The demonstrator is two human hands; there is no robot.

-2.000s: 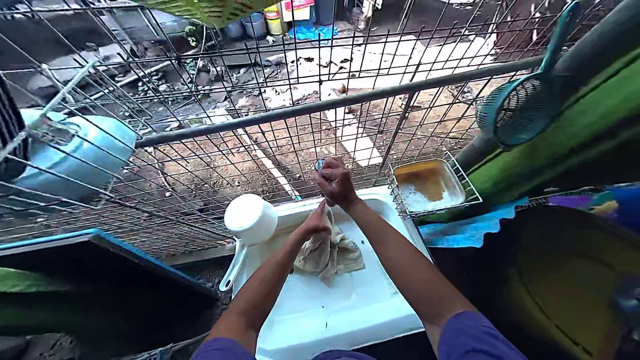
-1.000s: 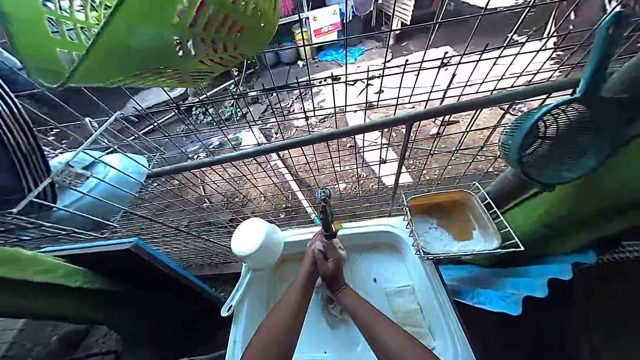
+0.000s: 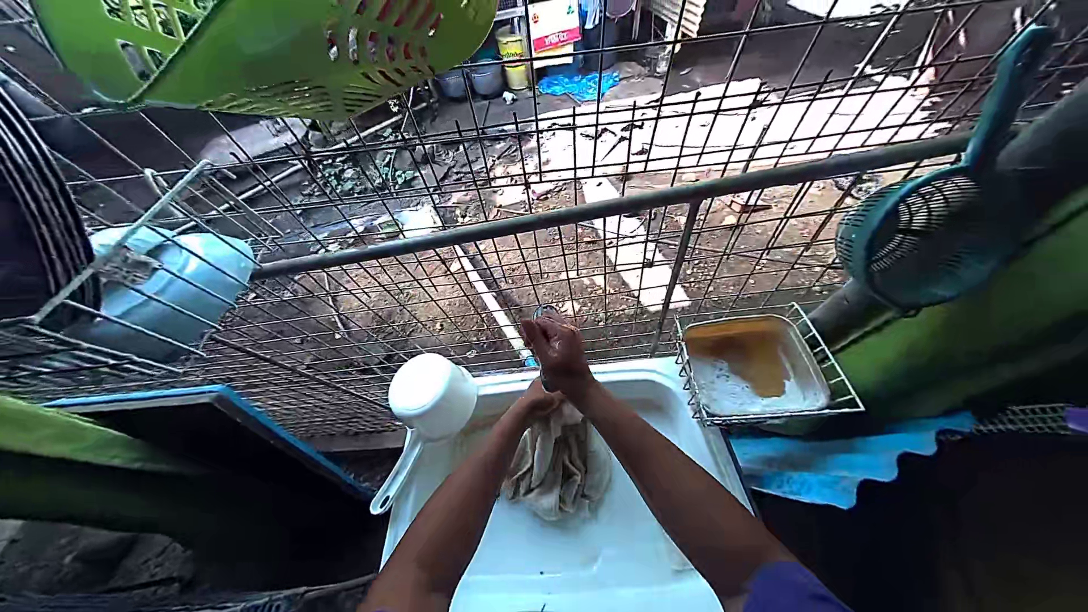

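Observation:
My left hand is closed on a wet, greyish-beige cloth, which hangs in folds over the basin of a white sink. My right hand is raised just above and beyond it, with its fingers curled at the tap; the tap is mostly hidden behind the fingers, so whether the hand grips it cannot be told. Beside my left hand, a white plastic dipper rests on the sink's left rim, its handle pointing down and toward me.
A wire rack holds a soap-stained tray at the right. Wire mesh fencing with a metal bar stands behind the sink. A teal strainer hangs at right, a green plastic basket above left, and a light-blue container sits left.
My hands were together on the cloth below the tap a second ago; now my right hand is up at the tap. The flat cloth piece on the sink's right side no longer shows.

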